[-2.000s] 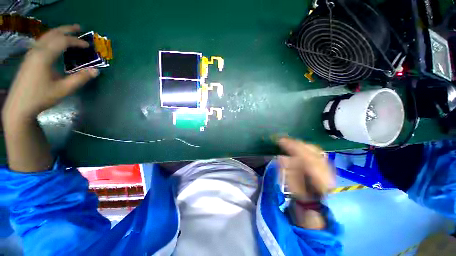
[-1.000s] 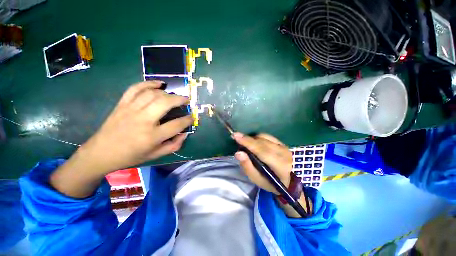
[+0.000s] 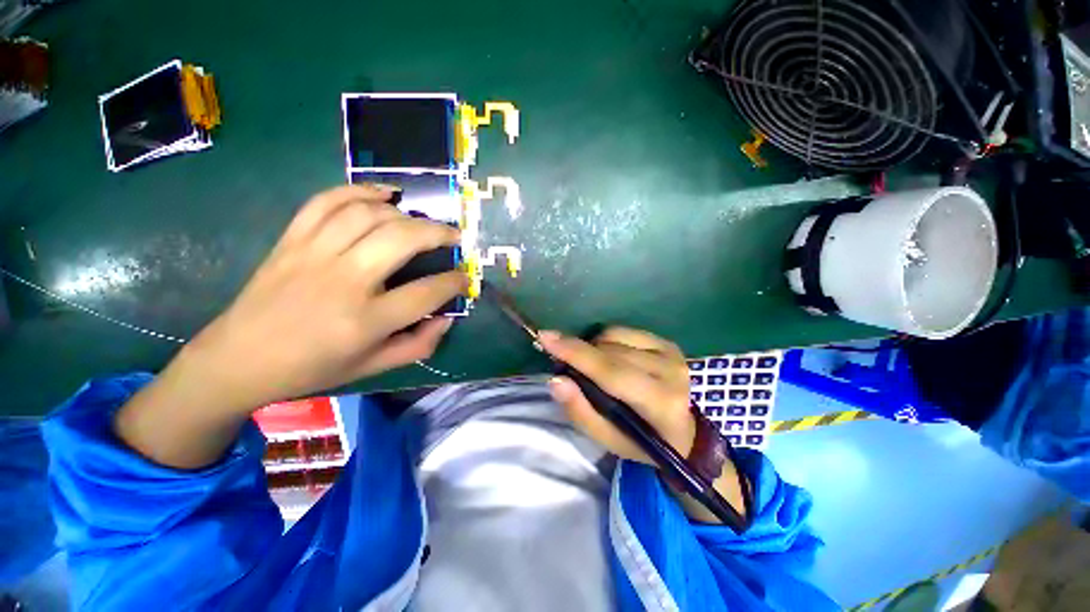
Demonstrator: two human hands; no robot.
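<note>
My left hand holds a dark LCD module at the near end of a column of modules, its fingers covering much of it. My right hand holds the black soldering iron like a pen; its thin tip is close beside the module's flex edge, and contact cannot be told. Behind lie an LCD module and a second one under glare, with hooked yellow-white flex strips pointing right. The board under the held module is hidden. A thin solder wire runs in from the left and passes under my left hand.
A small stack of LCD modules lies at the back left. The fan stands at the back right, with the white tip-cleaning pot below it. Below the bench edge are a red-and-white tray and a white sheet of dark squares. Another person's blue sleeve is at right.
Since two seconds ago, my left hand has moved from the stack to the near module, and my right hand has brought in the iron. Over the last second the tip moved slightly down and left.
</note>
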